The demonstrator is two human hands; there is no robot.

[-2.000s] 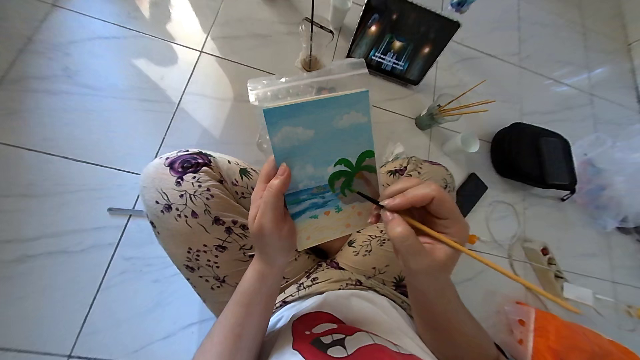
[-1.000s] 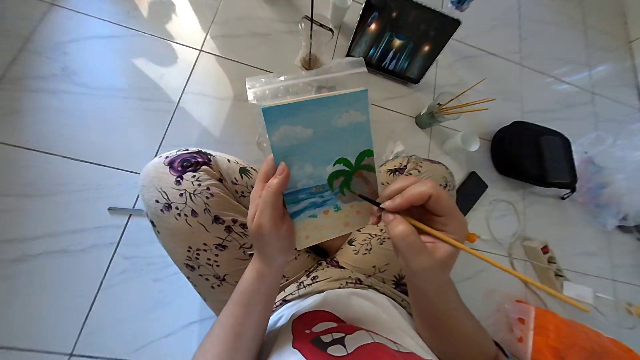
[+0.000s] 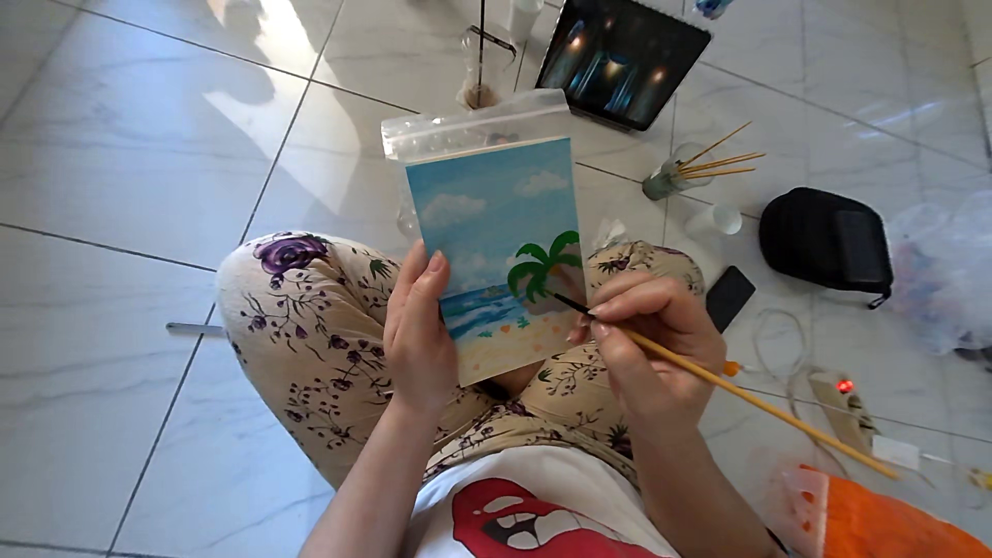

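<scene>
A small painted canvas panel (image 3: 488, 232) is held upright above my lap, showing a blue sky, clouds, sea, sand and a green palm. My left hand (image 3: 419, 329) grips its left edge, thumb on the front. My right hand (image 3: 655, 341) pinches a thin paintbrush (image 3: 744, 394) near its dark ferrule. The brush tip is at the lower fronds of the palm; whether it touches the surface I cannot tell. Part of my right hand's fingers lies near the panel's lower right edge. Behind the panel's top edge is a clear zip bag (image 3: 480, 124).
On the tiled floor ahead stands a tablet (image 3: 624, 62) with a lit screen. To the right are a glass jar (image 3: 663, 183) with several brushes, a white cup (image 3: 717, 220), a black case (image 3: 825, 240), a phone (image 3: 729, 299), a power strip (image 3: 841, 407) with a cable and an orange bag (image 3: 891, 519).
</scene>
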